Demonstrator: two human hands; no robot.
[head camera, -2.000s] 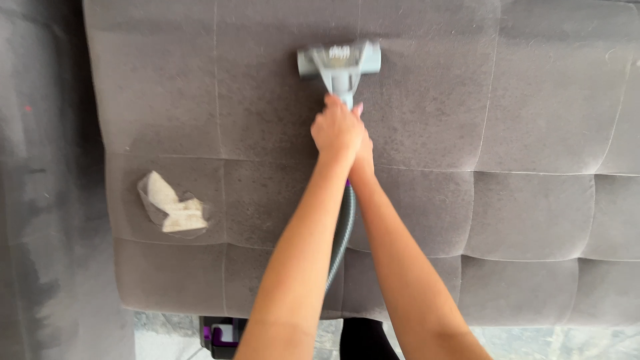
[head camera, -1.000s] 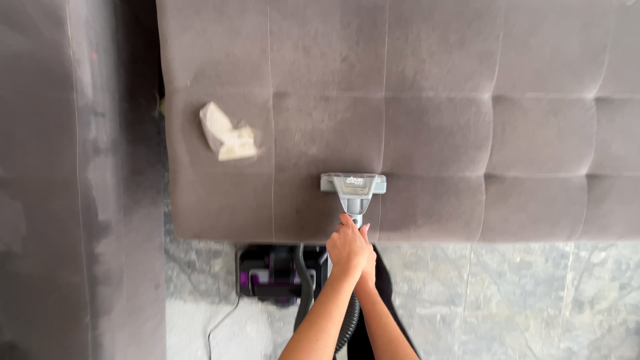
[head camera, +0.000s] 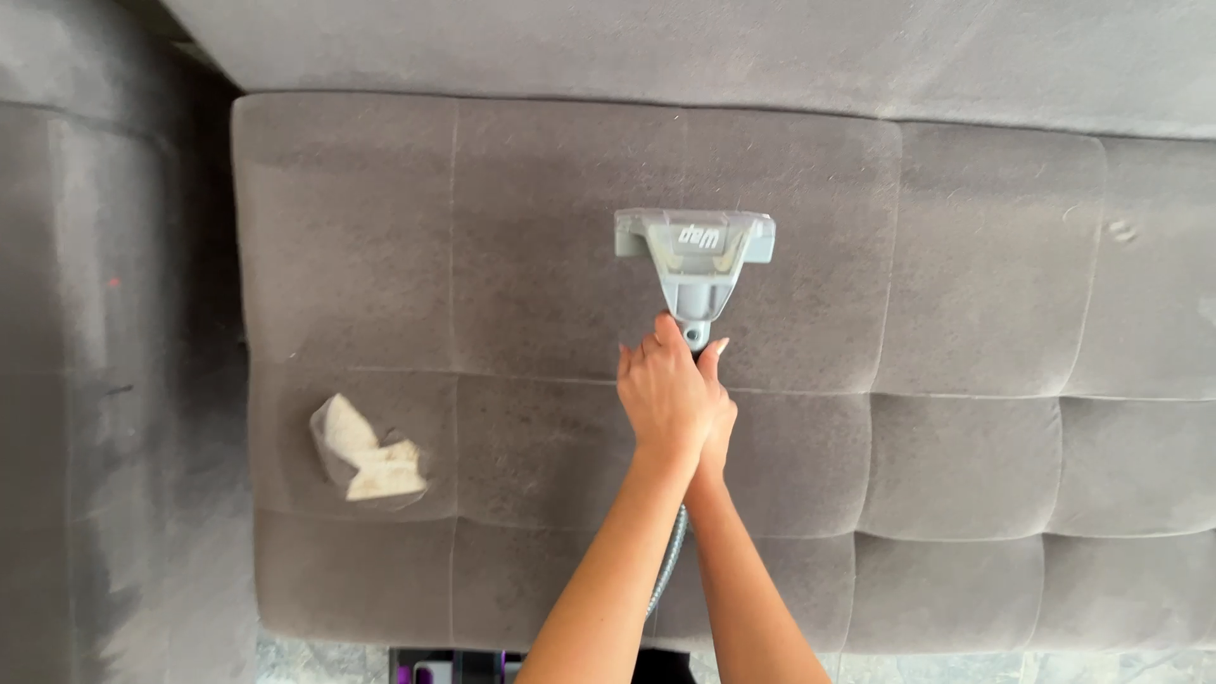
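A clear and grey upholstery nozzle (head camera: 701, 252) of a wet extraction cleaner lies flat on the tufted grey sofa seat (head camera: 560, 237). Both hands clasp its handle just below the nozzle: my left hand (head camera: 665, 389) is on top, and my right hand (head camera: 719, 408) is partly hidden beside and under it. From under the forearms a grey ribbed hose (head camera: 669, 560) runs toward the sofa's front edge. At the left of the seat lies a crumpled off-white cloth (head camera: 380, 465), apart from the nozzle.
Along the far side rises the grey backrest (head camera: 589, 47). Another upholstered sofa part (head camera: 104, 399) stands at the left, across a dark gap. Below the front edge show a black and purple machine (head camera: 456, 667) and the stone-look floor (head camera: 318, 660).
From the seat's front edge, where it was one second ago, the nozzle has moved farther back over the seat, both hands still on its handle. The view has shifted too.
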